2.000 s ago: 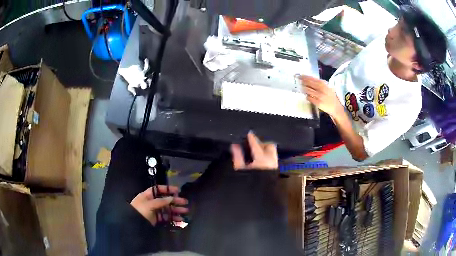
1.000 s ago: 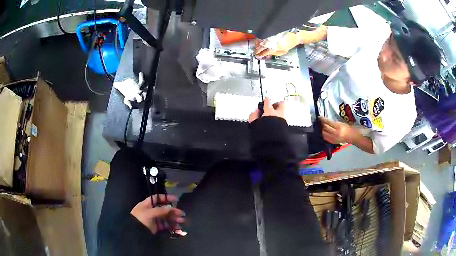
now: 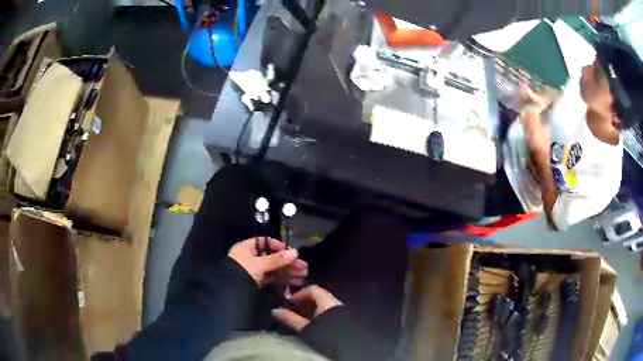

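My left hand is over my lap and holds several inspection mirrors by their thin dark stems. Their small white round heads point up, and one head stands apart to the right. My right hand is just below and right of it, fingers bent near the lower ends of the mirrors; whether it grips one is unclear. Another tool lies on the fixture, its black grip resting across the white toothed strip.
A coworker in a white printed T-shirt sits right of the dark bench. An open carton of black grips is at lower right. More cartons stand left. A white rag and white glove lie on the bench.
My right hand has moved from the fixture down to my lap beside my left hand. A black grip now lies on the strip, released. The coworker's hand has left the fixture. The view has shifted.
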